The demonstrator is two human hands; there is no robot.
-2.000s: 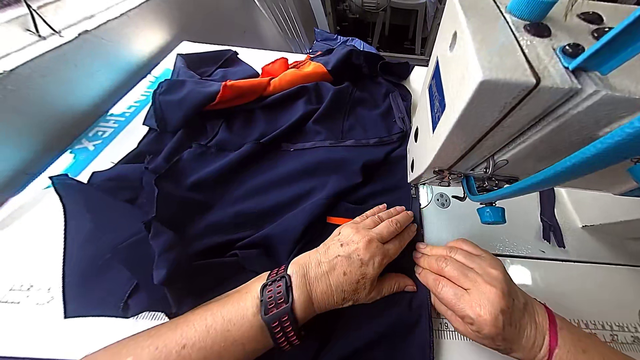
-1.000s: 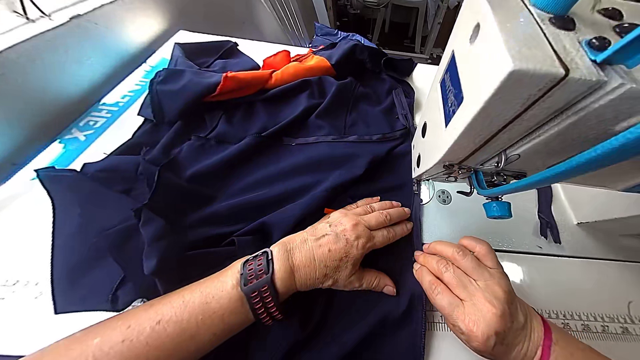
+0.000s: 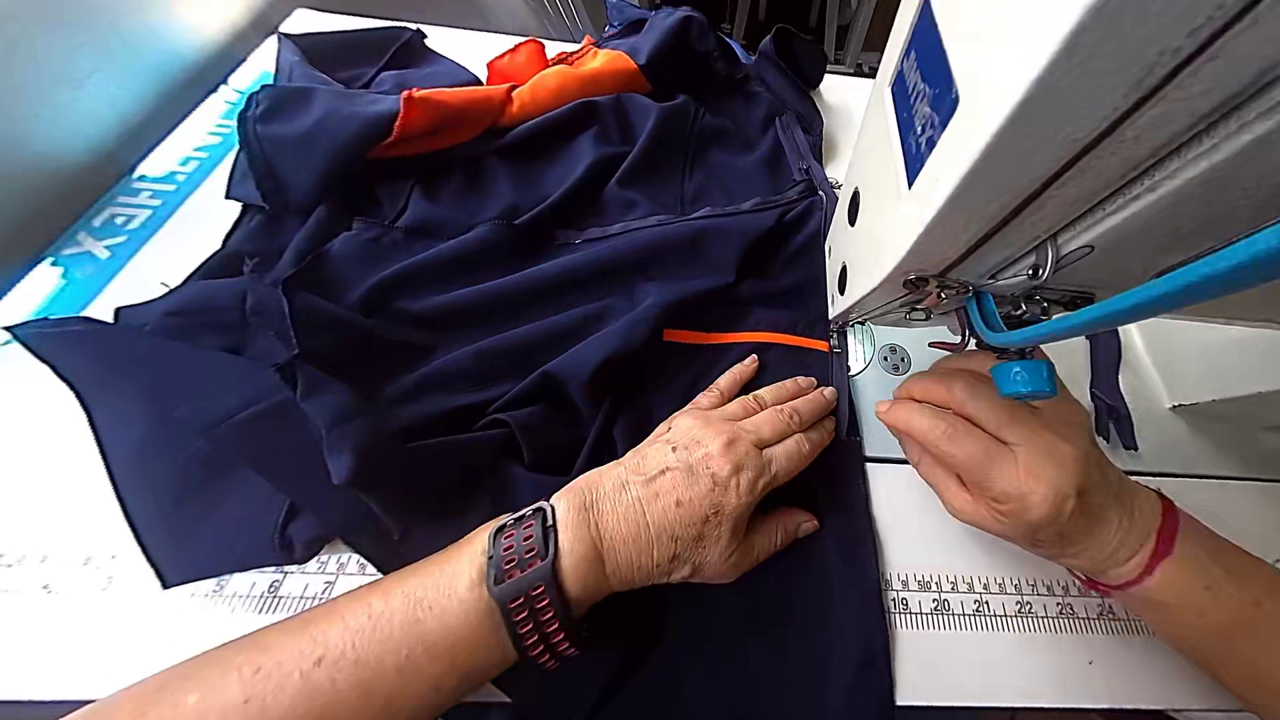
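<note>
A navy fabric garment point(image 3: 480, 330) with orange panels point(image 3: 575, 85) lies spread and wrinkled to the left of a sewing machine point(image 3: 1000, 130). A thin orange strip point(image 3: 745, 339) on it runs up to the presser foot point(image 3: 838, 338), which is at the garment's right edge. My left hand point(image 3: 715, 465) rests flat on the fabric just in front of the foot, fingertips near that edge. My right hand point(image 3: 1000, 450) is over the metal needle plate, right of the fabric and below the machine head, with fingers curled together; whether they pinch anything cannot be told.
A blue arm with a round knob point(image 3: 1024, 379) crosses above my right hand. A small dark fabric piece point(image 3: 1108, 390) lies at the machine bed's right. Printed ruler markings point(image 3: 1010, 605) run along the white table near me. Metal legs stand behind the table.
My right hand has left the fabric edge and moved up and right toward the area under the machine head. The orange strip, largely covered by my left hand one second ago, shows again.
</note>
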